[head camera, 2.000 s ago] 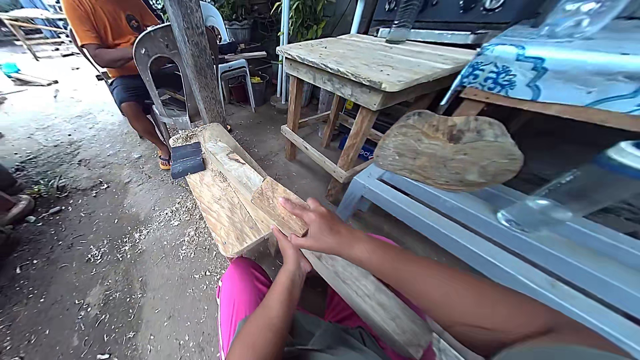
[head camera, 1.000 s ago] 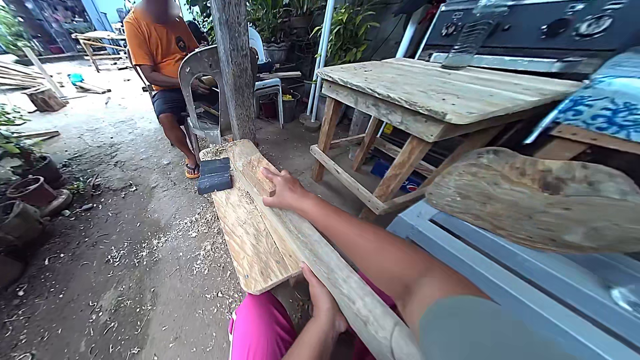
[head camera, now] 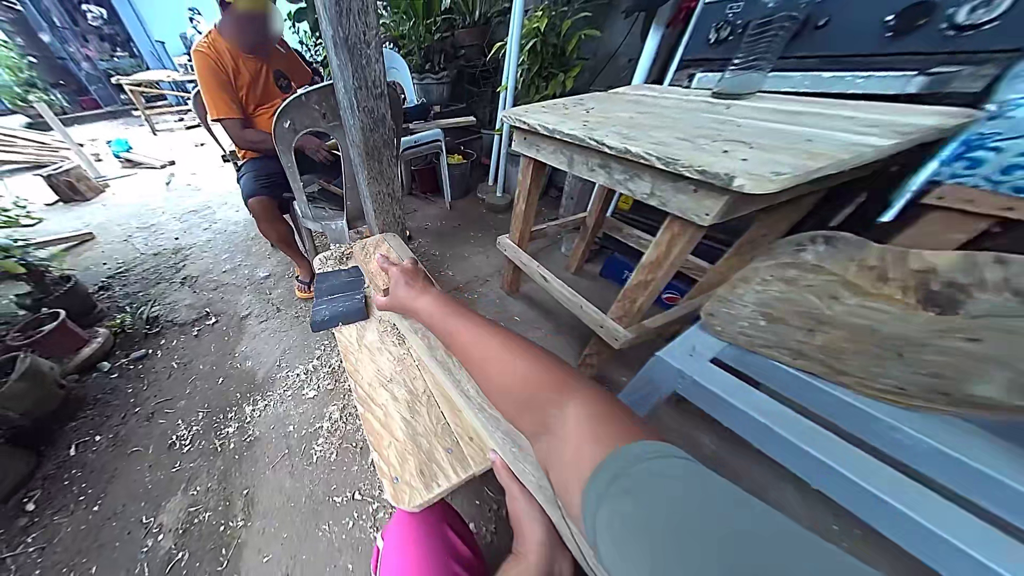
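A long wooden board lies lengthwise on a small plywood-topped bench between my knees. With my right arm stretched out, my right hand grips a small wooden block at the board's far end; part of the block is under the fingers. My left hand holds the near part of the board beside the bench's near edge, its fingers partly hidden. A folded dark sheet, perhaps sandpaper, rests on the bench just left of my right hand. Wood shavings lie around the bench's far end.
A wooden post and a plastic chair stand beyond the bench, near a seated person in an orange shirt. To the right are a wooden table and a grey bench bearing a wooden slab. Flowerpots stand left.
My right hand has moved forward along the board with the block, from near the bench's near end to its far end. The view has shifted. My left hand stays by the near part of the board.
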